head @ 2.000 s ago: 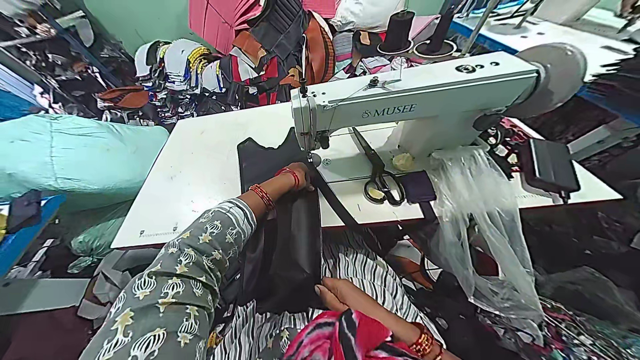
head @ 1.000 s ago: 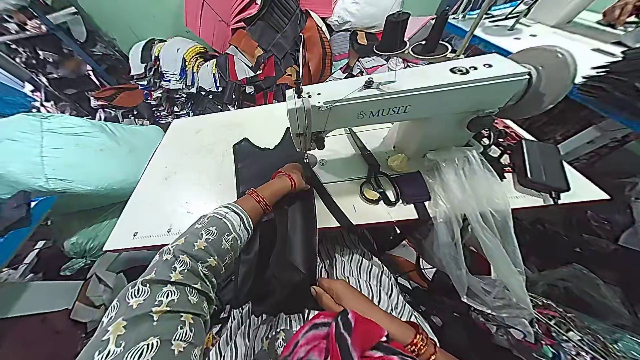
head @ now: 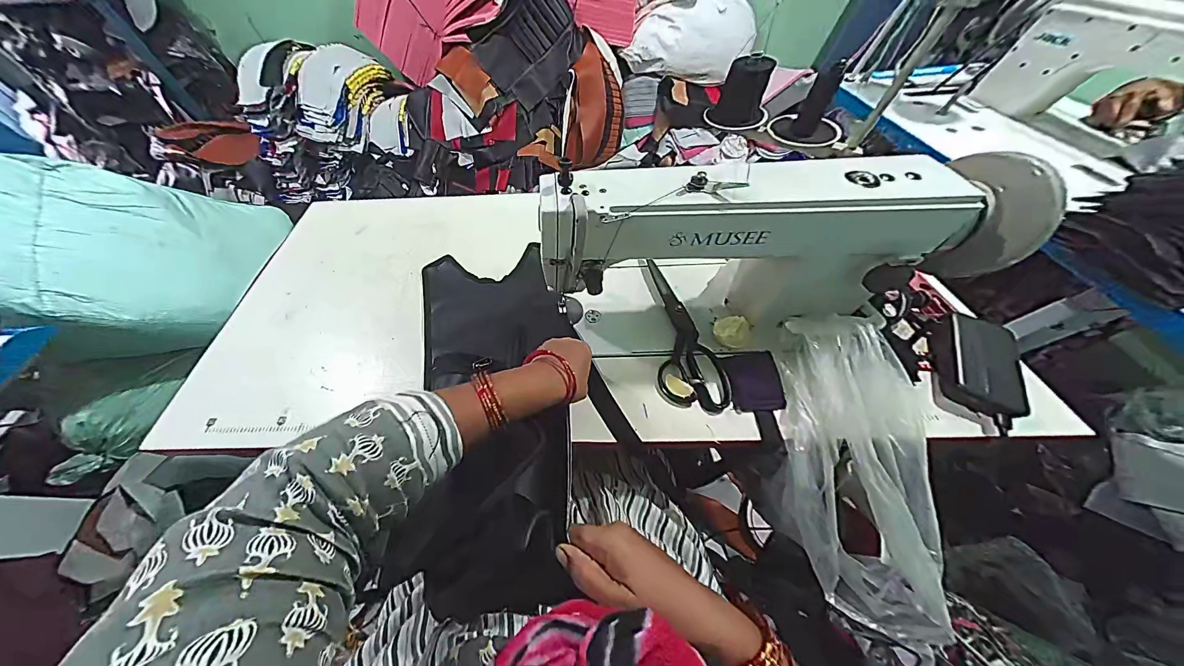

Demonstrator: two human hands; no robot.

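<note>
A black panel of fabric or leather [head: 476, 324] lies under the needle end of a white sewing machine [head: 758, 217] and hangs over the table's front edge. My left hand [head: 562, 368] presses on its right edge just in front of the presser foot, fingertips partly hidden. Lower down, my right hand [head: 606, 560] pinches the hanging right edge between thumb and fingers. A narrow black strip [head: 615, 402] runs from near the needle down to the right. Black-handled scissors [head: 684, 342] rest on the machine bed and table, beside a small dark cloth piece [head: 757, 381].
A clear plastic bag [head: 851, 425] hangs over the front edge at the right, near a black box [head: 980, 365]. Thread cones [head: 743, 88] and stacked cut pieces [head: 342, 92] stand behind the white table [head: 268, 314]. A pale green bundle [head: 120, 250] lies at the left.
</note>
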